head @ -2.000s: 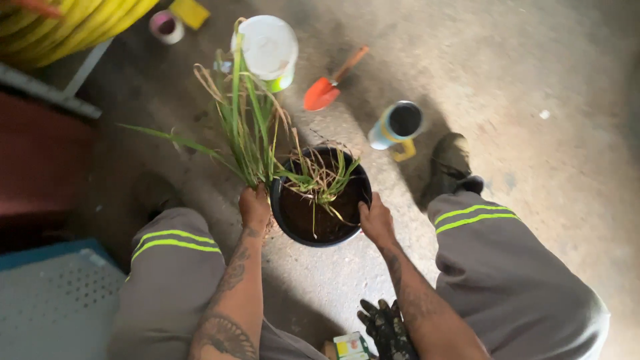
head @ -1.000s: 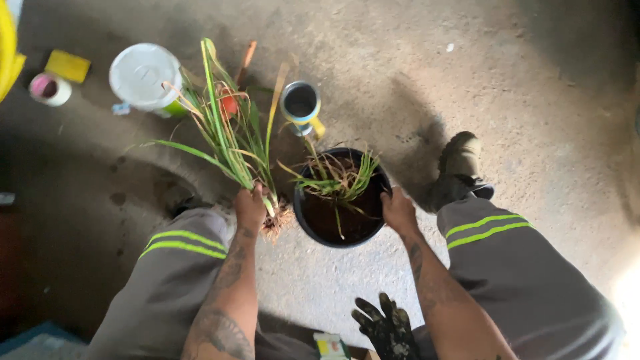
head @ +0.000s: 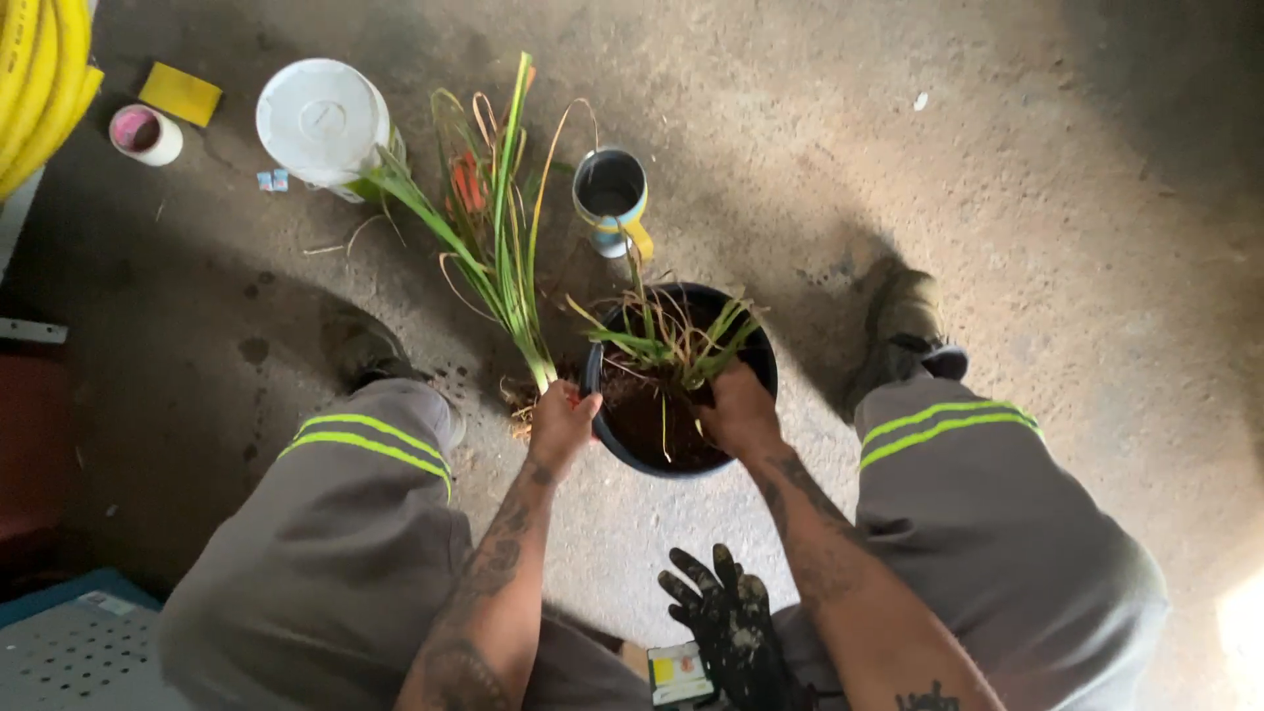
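Note:
My left hand (head: pixel 563 420) is closed around the pale base of a long-leaved green plant (head: pixel 509 286), its roots hanging beside the hand, against the left rim of a black plastic pot (head: pixel 592 380). Inside the pot, my right hand (head: pixel 736 410) grips the base of a shorter, partly dried plant (head: pixel 667 341) standing over brown soil (head: pixel 642 420). Its fingertips are hidden by leaves and shadow. Behind the long leaves lies an orange hand trowel (head: pixel 466 186), mostly covered.
Beyond the pot stands a mug with a yellow handle (head: pixel 610 197). Farther left are a lidded white bucket (head: pixel 321 118), a tape roll (head: pixel 148 135), a yellow sponge-like block (head: pixel 181 94) and coiled yellow hose (head: pixel 39 89). A stained black glove (head: pixel 726 612) lies near my lap.
My right hand has moved from the pot's right rim into the pot, onto the base of the shorter plant. My left hand still holds the long-leaved plant.

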